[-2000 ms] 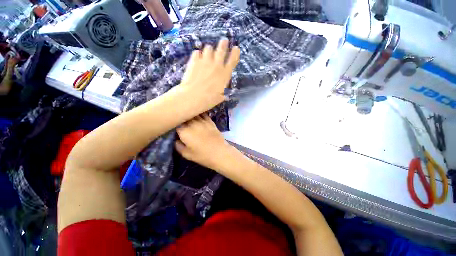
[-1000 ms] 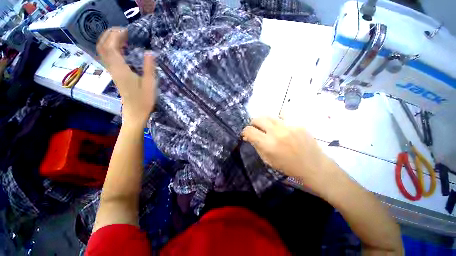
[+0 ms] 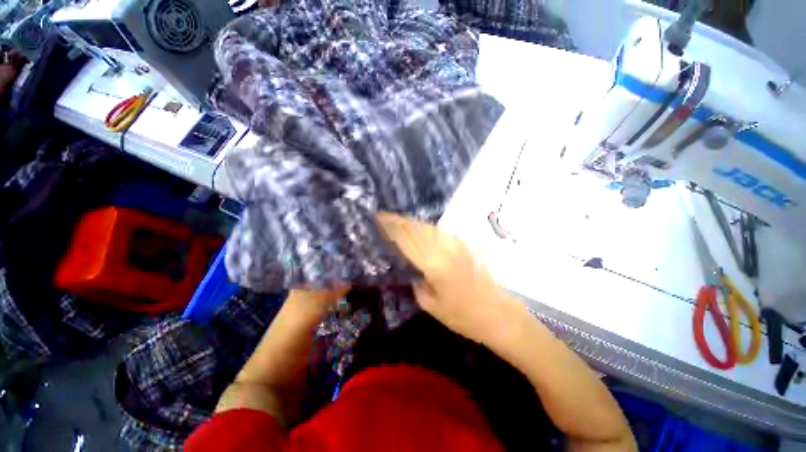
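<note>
A grey, black and white plaid garment (image 3: 345, 132) lies bunched on the left of the white sewing table and hangs over its front edge. My right hand (image 3: 442, 265) grips its near edge, with the fingers partly under a fold. My left hand (image 3: 320, 302) is at the lower edge of the same fold; its fingers are hidden beneath the cloth, so its hold cannot be told. The part between my hands is blurred. The white sewing machine (image 3: 654, 97) with a blue stripe stands to the right, its needle area away from the garment.
Scissors with red and yellow handles (image 3: 726, 322) and dark scraps (image 3: 786, 375) lie at the right of the table (image 3: 548, 238). A grey motor housing (image 3: 172, 35) and other scissors (image 3: 129, 110) are at upper left. A red box (image 3: 110, 260) and plaid pieces (image 3: 168, 366) are below left.
My left hand has come down from the garment's upper left to its near edge. The long dark line along the plaid is now covered by folded cloth. My right hand has shifted slightly left.
</note>
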